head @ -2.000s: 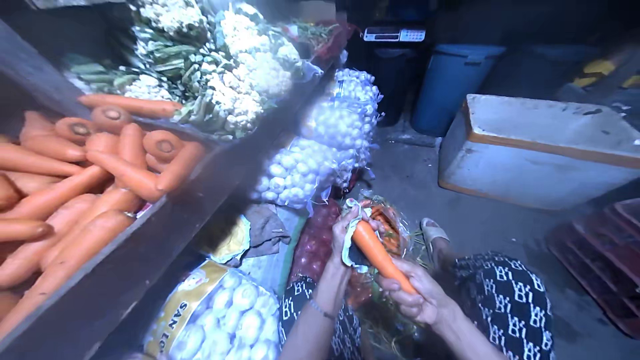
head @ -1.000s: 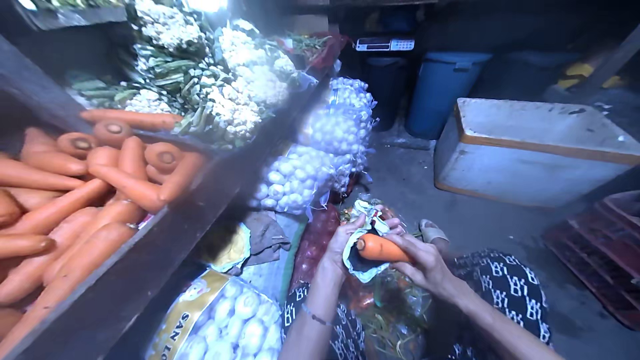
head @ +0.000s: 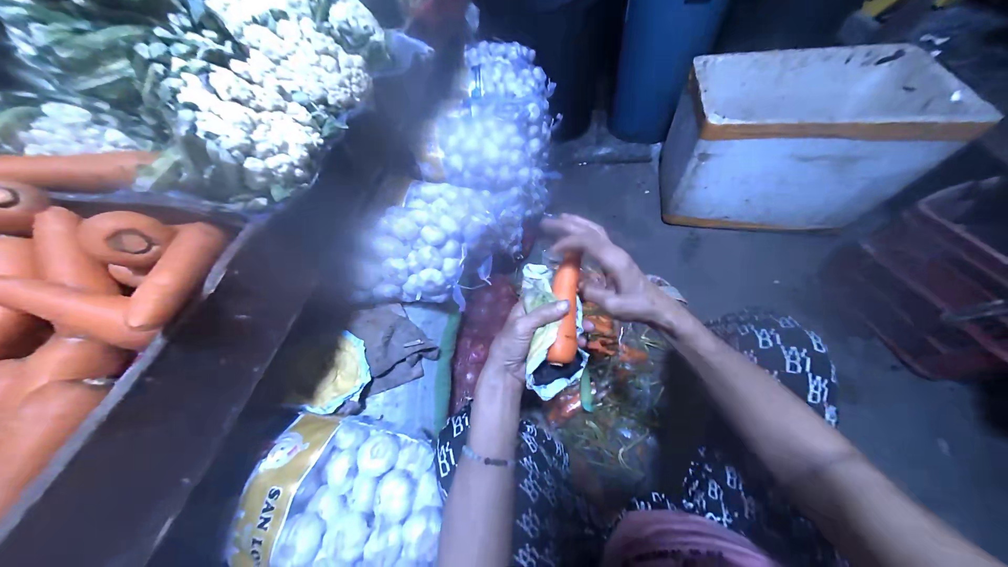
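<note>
My left hand (head: 524, 339) holds a light-coloured cloth (head: 543, 323) with a carrot (head: 565, 315) lying upright on it, the thumb across the carrot. My right hand (head: 602, 272) is beside the carrot's upper end with its fingers apart and slightly blurred; whether a fingertip touches the carrot is unclear. Beneath both hands, a clear plastic bag (head: 614, 425) holds carrots and green scraps between my knees. A heap of large carrots (head: 102, 276) fills the wooden stall tray at the left.
Cauliflower heads (head: 268, 94) lie behind the carrots, past the stall's dark edge (head: 197, 394). Net bags of garlic (head: 417, 236) stand alongside, another net bag (head: 362, 488) near my left knee. A white foam box (head: 819, 173) and a dark red crate (head: 945, 283) sit at the right; a blue bin (head: 665, 71) stands behind.
The carrot, which pointed towards me and then sideways, is now upright in my left hand. My right hand has come off its lower end and is up by the top. The view has tipped down.
</note>
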